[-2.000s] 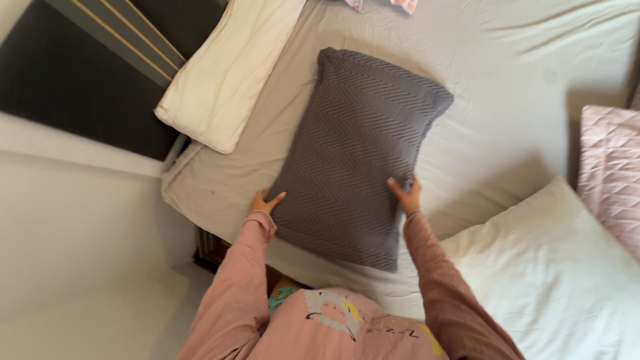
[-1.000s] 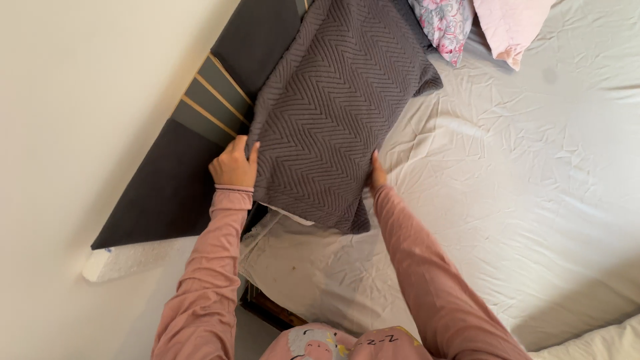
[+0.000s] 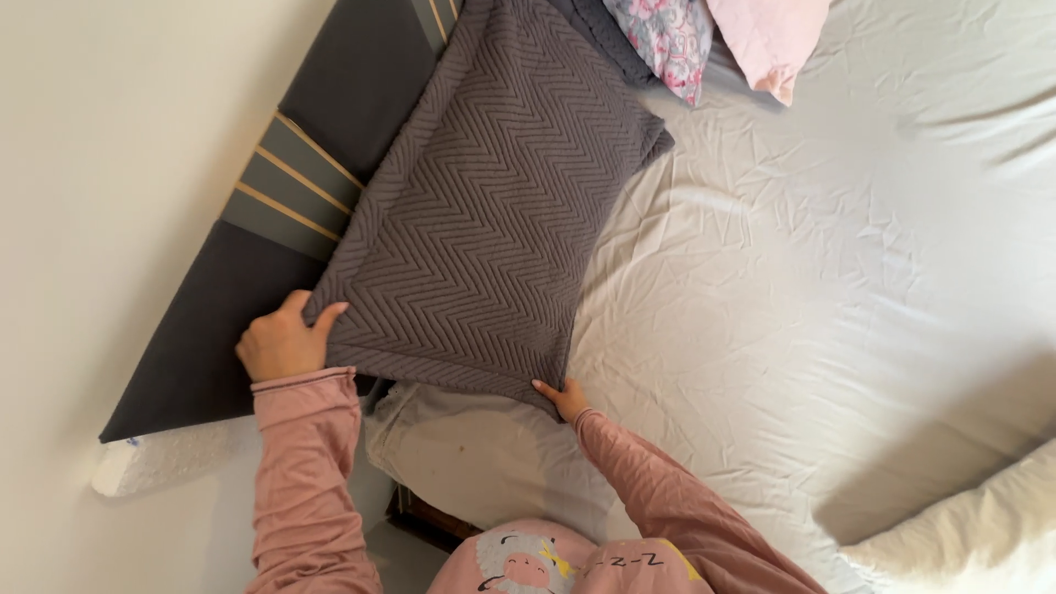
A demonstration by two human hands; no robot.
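Note:
A dark grey pillow [image 3: 495, 223] in a zigzag-quilted cover leans along the padded headboard [image 3: 363, 74]. My left hand [image 3: 289, 337] grips its near left corner, thumb on top, fingers hidden behind the cover. At the near right corner, my right hand [image 3: 564, 399] pinches the cover's edge, with the thumb on top. Beneath the pillow's near end lies the light grey fitted sheet [image 3: 487, 441] of the mattress. The pillow's far end runs out of the top of the view.
A floral pillow [image 3: 672, 41] and a pink pillow [image 3: 771, 37] lie at the top, beside another dark grey quilted piece [image 3: 615, 41]. A cream pillow [image 3: 973, 511] is at the lower right. The wall [image 3: 124, 165] rises at the left.
The dark grey pillow has gone from flat on the bed to against the headboard, over where a cream pillow lay. My right hand has moved down to its near corner. The view has shifted.

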